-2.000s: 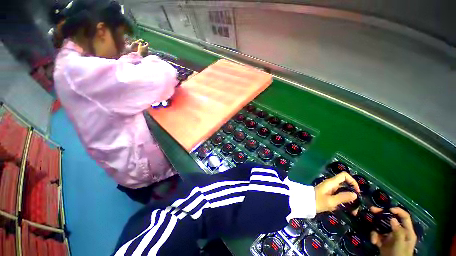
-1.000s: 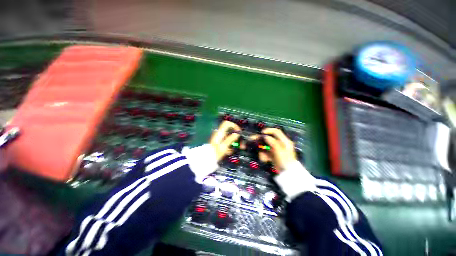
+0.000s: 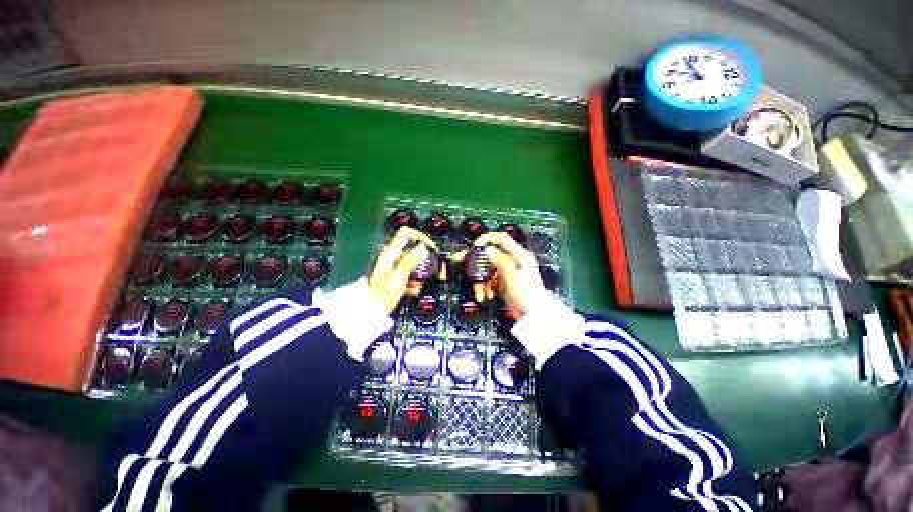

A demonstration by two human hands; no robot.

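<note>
A clear blister tray point(image 3: 461, 456) lies on the green bench in front of me, its square pockets mostly filled with round black watch heads point(image 3: 414, 416); several show red marks and some glare white. At least two front-row pockets hold no disc. My left hand point(image 3: 401, 268) holds a black disc point(image 3: 427, 265) above the tray. My right hand point(image 3: 508, 272) holds another black disc point(image 3: 480, 264) beside it, a small gap between them. Pale marks show on both held discs. My hands and sleeves hide some pockets.
A second filled tray point(image 3: 220, 247) lies left, partly covered by an orange-red slab point(image 3: 85, 220). At right are a red-edged black tray point(image 3: 641, 240), an empty blister tray point(image 3: 741, 260), a blue clock point(image 3: 703, 82), a white box point(image 3: 766, 135), paper slips point(image 3: 823, 232) and a cream device point(image 3: 881, 190).
The view has swung from the left bench and pink-coated person to straight over the tray. Both hands still hold discs; the small green lights seen on them a second ago no longer show.
</note>
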